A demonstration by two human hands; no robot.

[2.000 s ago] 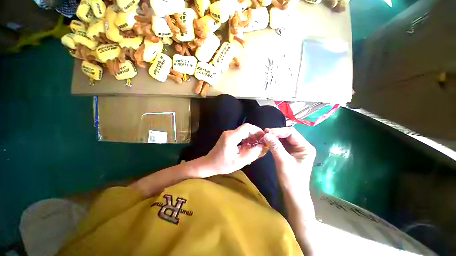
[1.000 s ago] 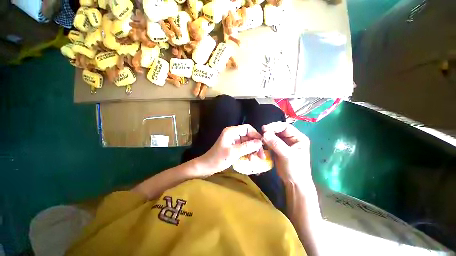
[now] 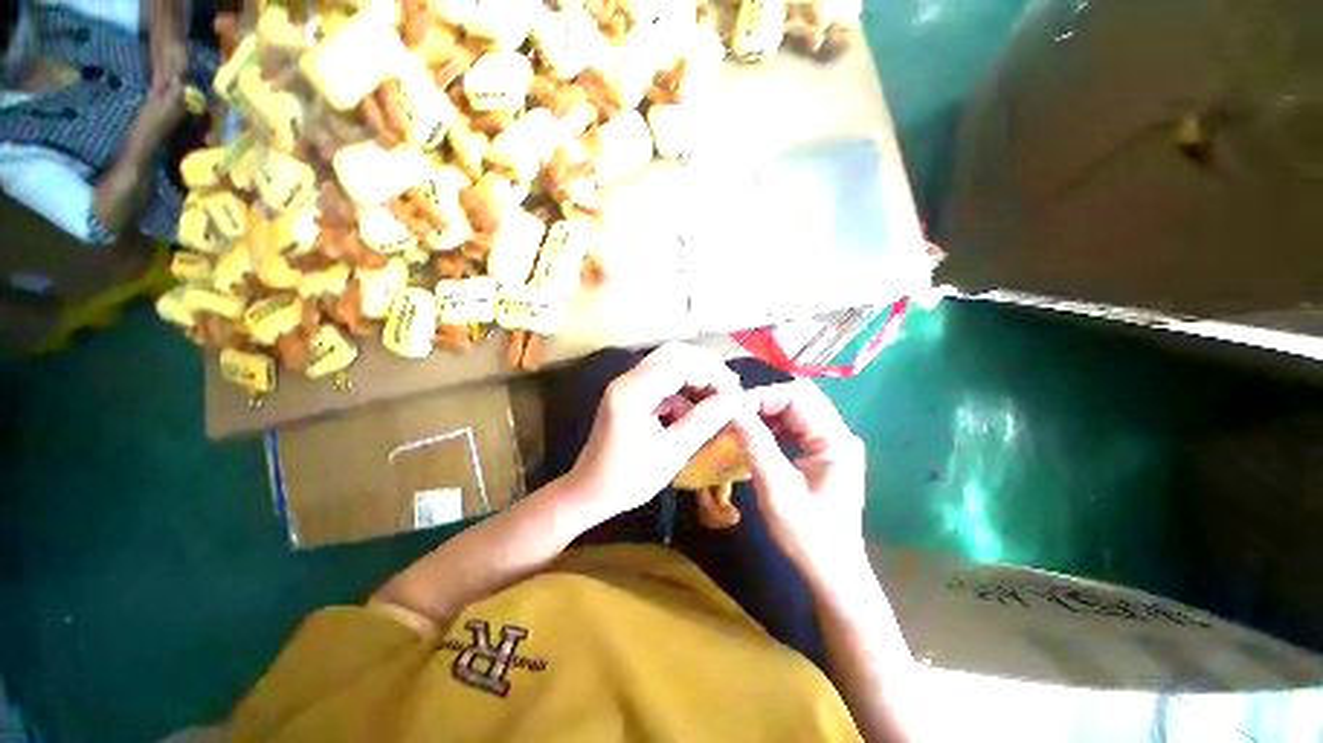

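Observation:
My left hand (image 3: 649, 424) and my right hand (image 3: 807, 462) meet over my lap, fingertips close together. Between and below them is a yellow plush pendant (image 3: 715, 462) with orange-brown limbs hanging down. My left hand holds its upper part. My right fingertips pinch at its top edge; any ring or clasp there is hidden or too small to tell. A large heap of yellow plush pendants (image 3: 408, 322) with black lettering covers the left and middle of the table.
The cardboard-covered table (image 3: 624, 322) bears clear bags (image 3: 834, 196) at its right. A red-edged clear bag (image 3: 827, 349) hangs below its edge. A small carton (image 3: 348, 468) stands below left, a large carton (image 3: 1146, 174) at right. Another person's arm (image 3: 141, 145) shows at upper left.
The view has turned, so the table sits tilted and further left. The pendant in my hands has turned, and its limbs now hang below. The other person's arm has come into view.

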